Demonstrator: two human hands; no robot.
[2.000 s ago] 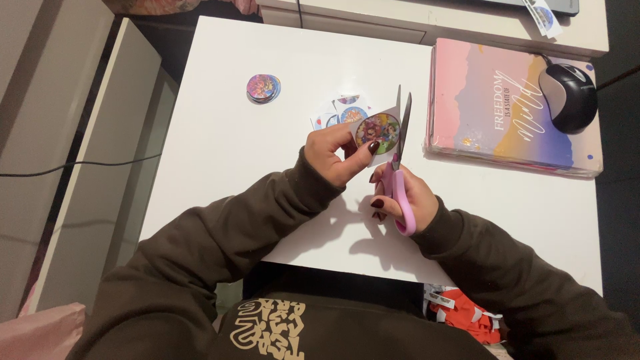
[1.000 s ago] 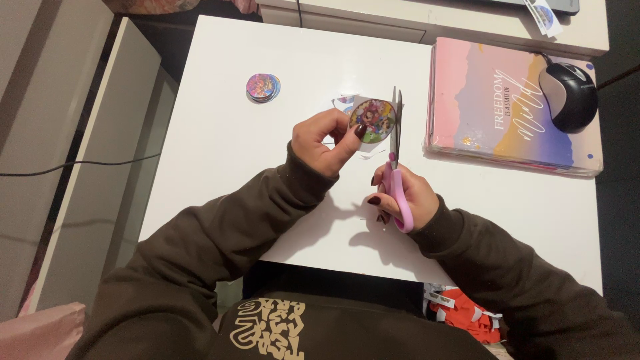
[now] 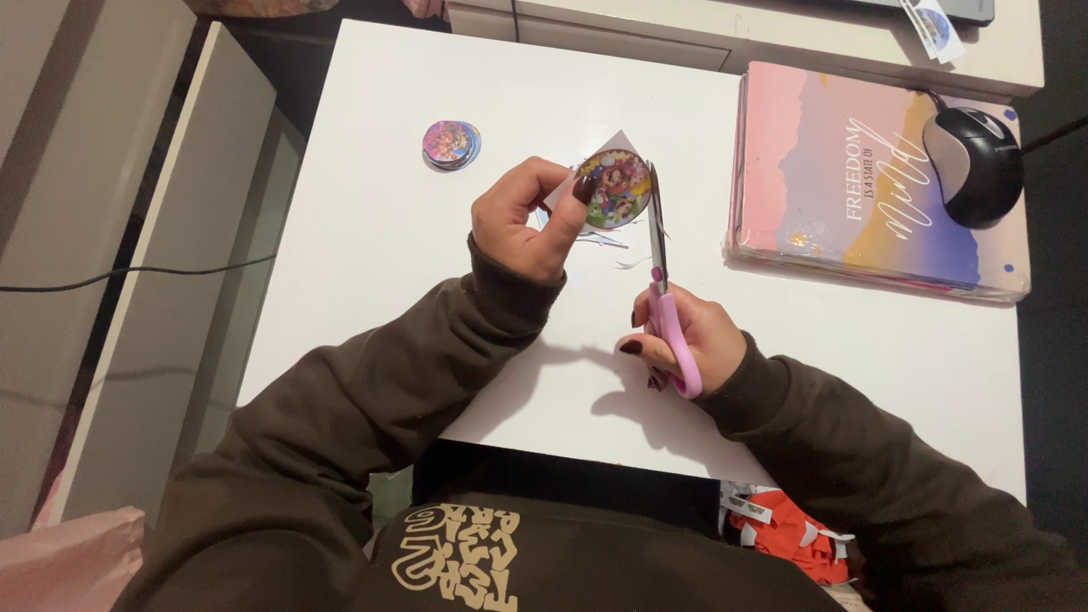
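My left hand [image 3: 531, 217] pinches a round printed picture [image 3: 619, 189] of cartoon figures between thumb and fingers; a pointed white paper margin stands out at its top. In my right hand [image 3: 688, 340] is a pair of scissors [image 3: 671, 331] with pink handles, its blades pointing up along the picture's right edge and looking nearly closed. A thin paper strip hangs by the blades. Under and behind my left hand, partly hidden, lie paper scraps [image 3: 605, 241] on the white table [image 3: 365, 229]. A small stack of round cut-out pictures [image 3: 450, 144] lies to the left.
At the right is a thick planner or binder [image 3: 790, 170] with a computer mouse [image 3: 973, 166] on it. A raised white shelf [image 3: 595, 38] borders the table's far side, with a dark device [image 3: 969, 10] and printed paper [image 3: 933, 32]. A black cable [image 3: 127, 270] runs at the left.
The picture has turned in my left hand, and its pointed margin now faces up. The scissors have stayed at its right edge, their blades further apart two seconds ago.
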